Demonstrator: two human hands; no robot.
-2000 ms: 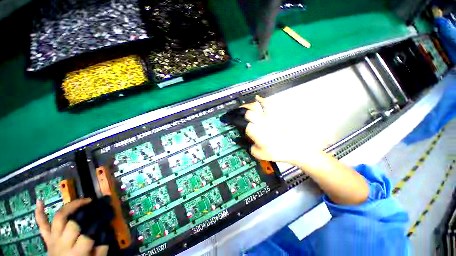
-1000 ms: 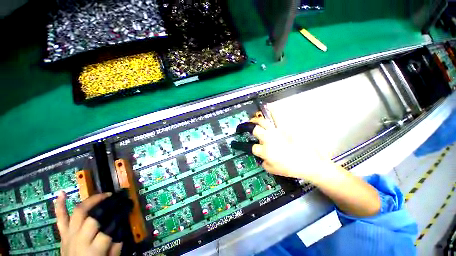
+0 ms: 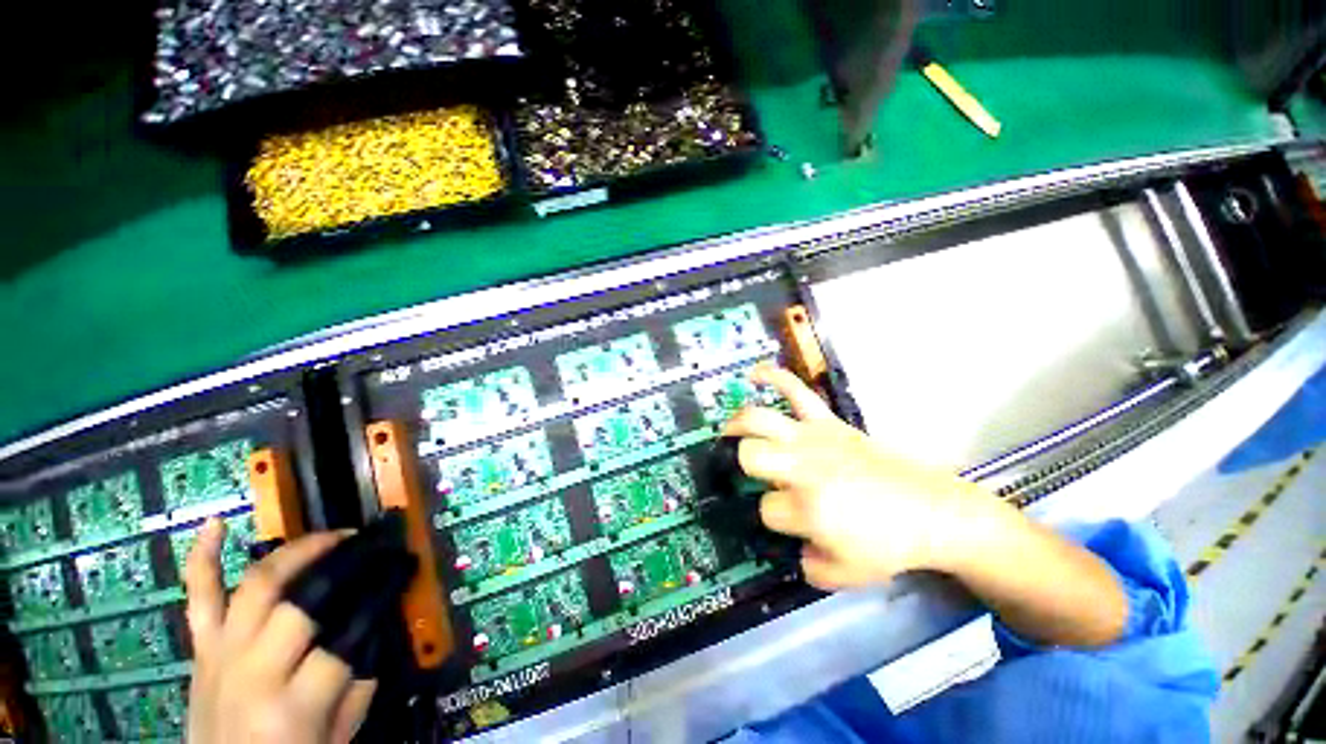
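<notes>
A black carrier (image 3: 582, 564) with green circuit boards (image 3: 625, 432) in three columns lies on the conveyor before me. My right hand (image 3: 858, 487) is over its right column, index finger extended to a board in the second row; its black-covered fingers are bent over the boards, and their tips are partly hidden. I cannot tell whether it holds a part. My left hand (image 3: 284, 625) is at the gap between this carrier and a second carrier (image 3: 138, 448) on the left, black-covered fingers bent beside the orange-brown bar (image 3: 410, 545). What it holds is not visible.
Behind the conveyor, bins hold silver-grey parts (image 3: 335, 51), yellow parts (image 3: 375, 170) and dark brown parts (image 3: 633, 131). A yellow-handled tool (image 3: 960, 99) lies right of a dark upright post (image 3: 861, 73). Conveyor rails (image 3: 1018, 211) run right over a shiny metal bed (image 3: 1003, 327).
My right hand has moved from the top board of the right column down to the second row, uncovering the top board and right orange bar. The whole view has shifted, with the bins higher in frame.
</notes>
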